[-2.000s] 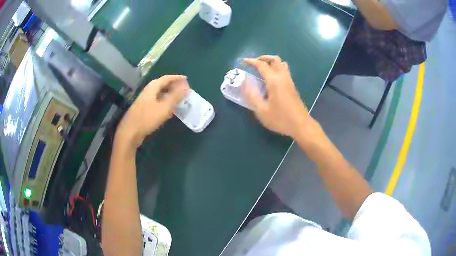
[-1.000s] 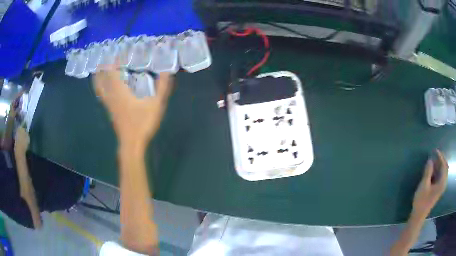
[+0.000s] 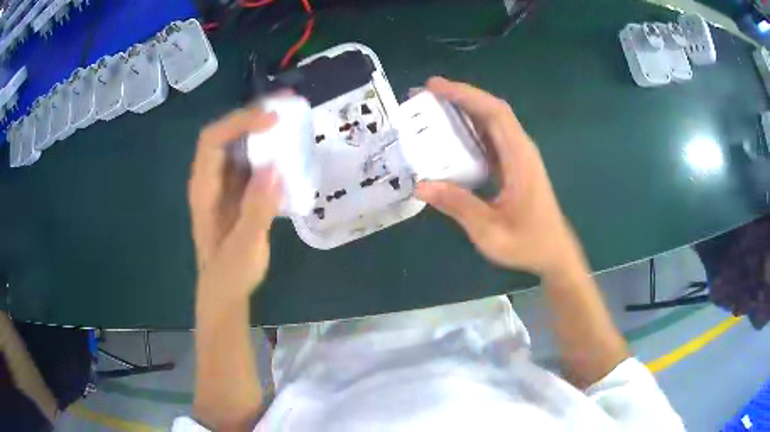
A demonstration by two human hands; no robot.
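The white test socket board (image 3: pixel 355 221) lies on the green bench in front of me, with dark holes and a black patch at its far end. My left hand (image 3: pixel 232 190) holds a white plug adapter (image 3: pixel 291 152) over the board's left side; it is blurred. My right hand (image 3: pixel 507 186) holds another white plug adapter (image 3: pixel 441 139) at the board's right side, its prongs towards the board. I cannot tell whether either adapter touches the board.
A row of white adapters (image 3: pixel 187 57) stands at the left beside the blue mat (image 3: pixel 63 51). A small group of adapters (image 3: pixel 654 63) lies at the far right. A red lead (image 3: pixel 302 38) runs behind the board. Parts of other people show at both lower sides.
The view has swung. My left hand has come from the adapter row to the board, now holding an adapter. My right hand is now over the board's right side with an adapter.
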